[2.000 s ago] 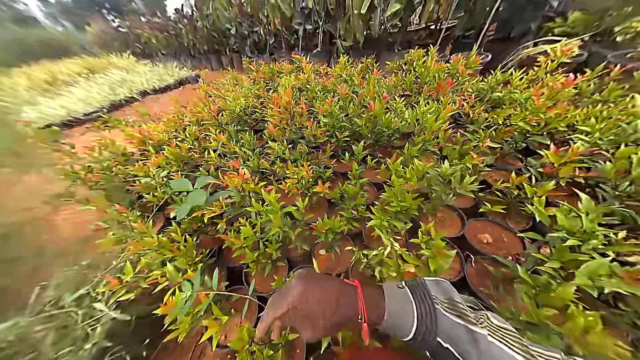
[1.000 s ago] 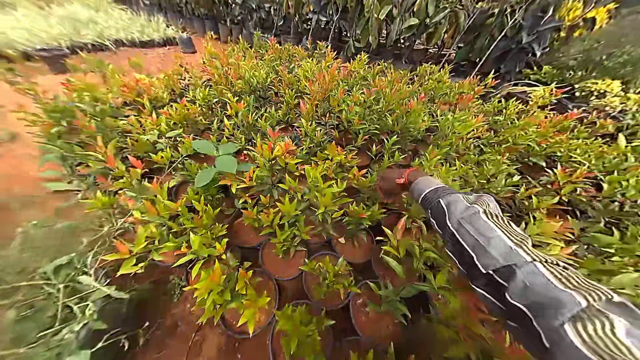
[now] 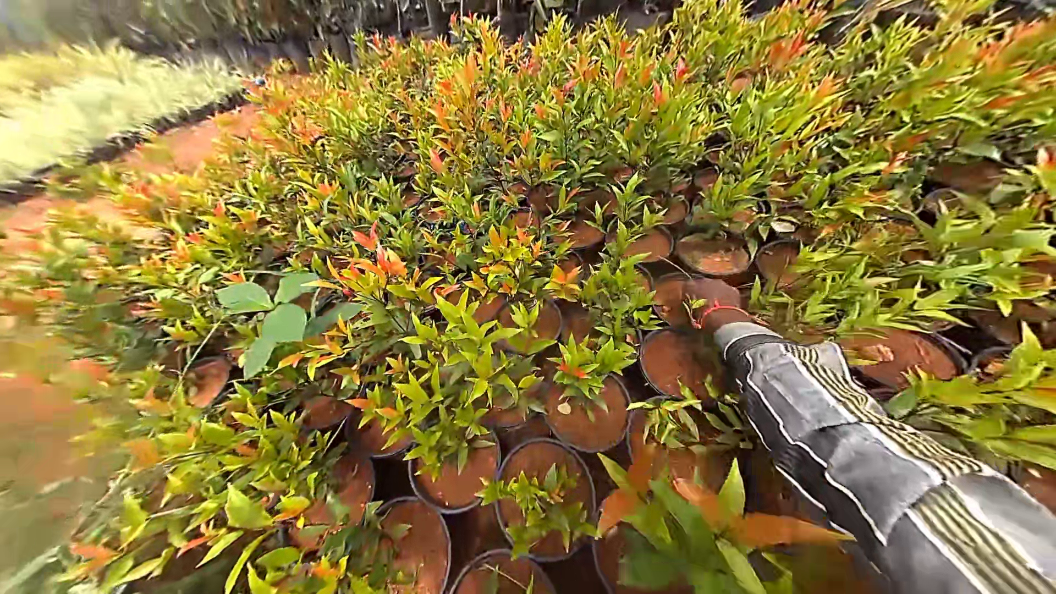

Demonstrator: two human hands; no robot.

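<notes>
My right hand [image 3: 711,299], with a red thread at the wrist and a grey patterned sleeve [image 3: 850,445], reaches down among potted seedlings. It is small and blurred against reddish soil, and its fingers cannot be made out, so whether it holds anything cannot be told. Close below it is a round pot of soil [image 3: 678,363]. Left of the hand grows a small green seedling [image 3: 619,305]. Nearer the bottom, a seedling with narrow green leaves [image 3: 540,503] stands in a black-rimmed pot. My left hand is not in view.
Densely packed potted shrubs with green and orange-red leaves [image 3: 569,115] spread across the view. A broad-leaved plant [image 3: 283,323] rises among them at left. Beyond a strip of red earth [image 3: 194,140] lies a bed of pale plants [image 3: 107,99]. Darker plants line the back.
My right hand was low in the frame among leaves two seconds ago; it now reaches in farther up and to the right. The view has shifted over the last second.
</notes>
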